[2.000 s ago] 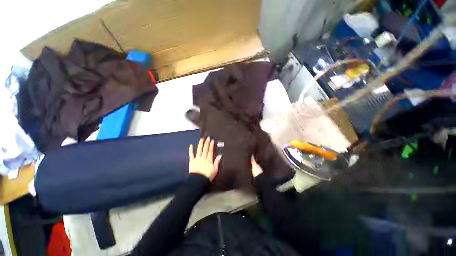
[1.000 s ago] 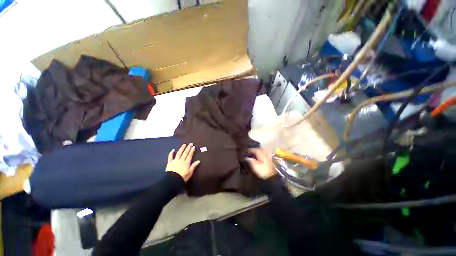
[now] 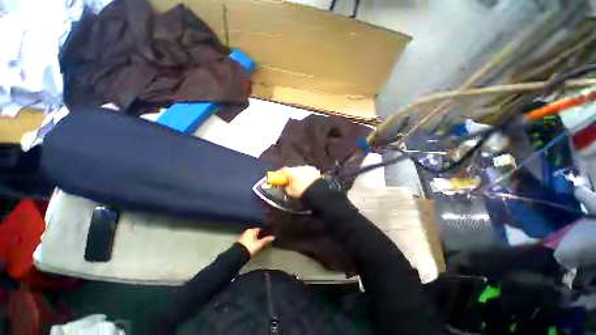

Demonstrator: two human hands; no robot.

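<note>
The dark brown garment (image 3: 307, 239) lies over the right end of the navy padded board (image 3: 157, 167), its upper part bunched behind. My right hand (image 3: 300, 180) is closed round the orange-yellow handle of the steam iron (image 3: 288, 202). The iron's pointed silver tip faces left, at the garment's left edge beside the navy cover. My left hand (image 3: 255, 241) is at the garment's near left edge, fingers spread; whether it pinches the cloth cannot be told.
A brown garment heap (image 3: 157, 55) lies on a blue bar (image 3: 189, 116) behind the board. A cardboard sheet (image 3: 314, 55) stands at the far edge. A black phone-like rectangle (image 3: 101, 233) lies near left. The beige rest pad (image 3: 392, 222) is at right; hoses (image 3: 483, 91) hang upper right.
My right hand has taken the iron from the pad and brought it left over the garment. My left hand has moved off the garment's top to its near edge. The view has shifted.
</note>
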